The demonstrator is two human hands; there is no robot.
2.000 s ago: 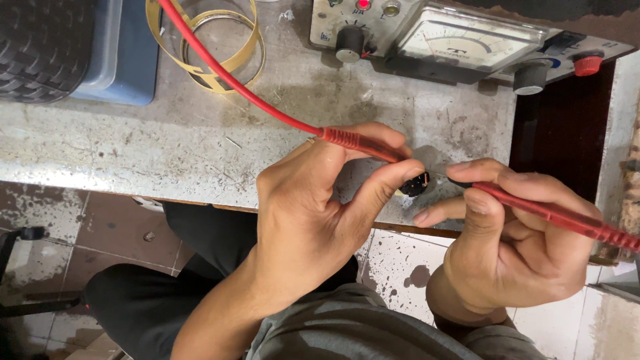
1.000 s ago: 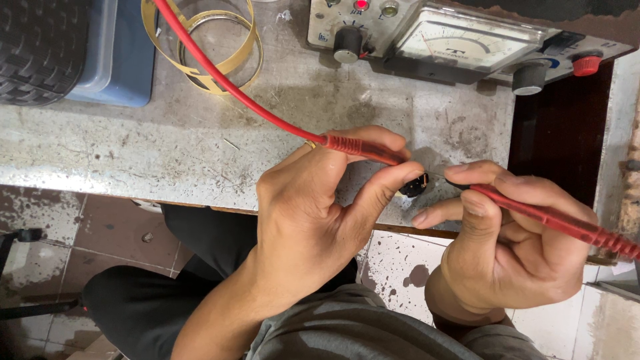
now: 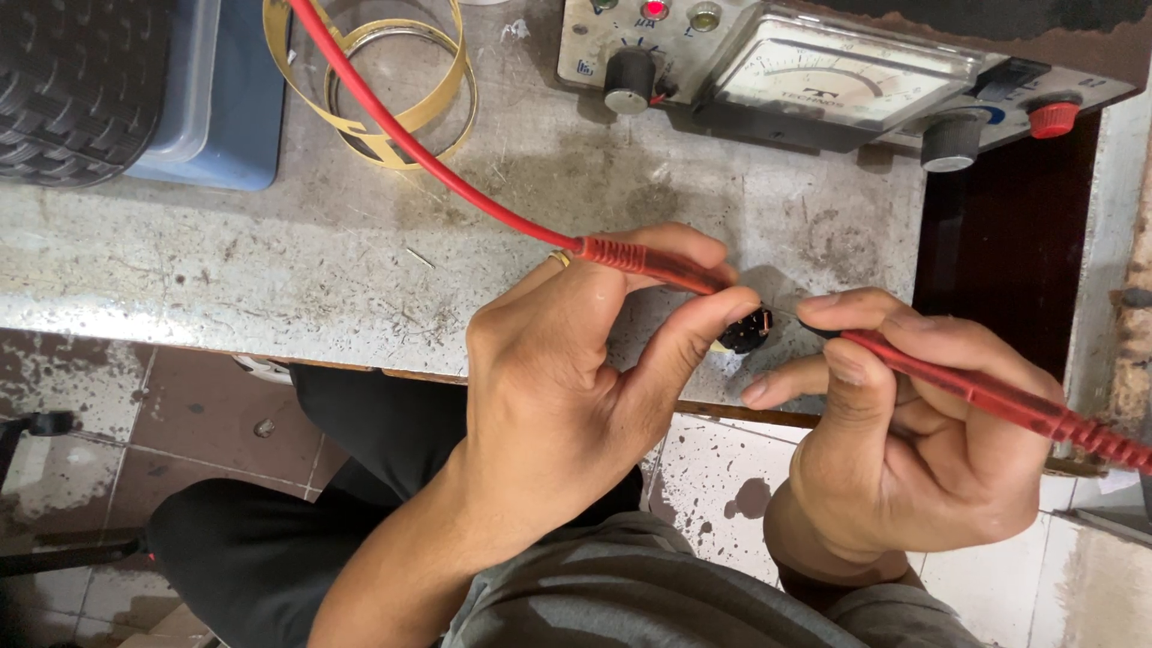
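Note:
My left hand pinches a red test probe together with a small round black component between thumb and fingers. Copper-coloured metal shows at the component's right edge. A red cable runs from that probe to the upper left. In my right hand is a second red test probe, its dark tip end pointing left at the component. Whether its fine tip touches the component I cannot tell. Beyond both hands stands an analog meter with a lit red lamp.
Two yellow-and-metal rings lie on the worn metal bench. A blue plastic container and a black woven-pattern item stand at the upper left. The meter's knobs face the hands. The bench's front edge runs below them.

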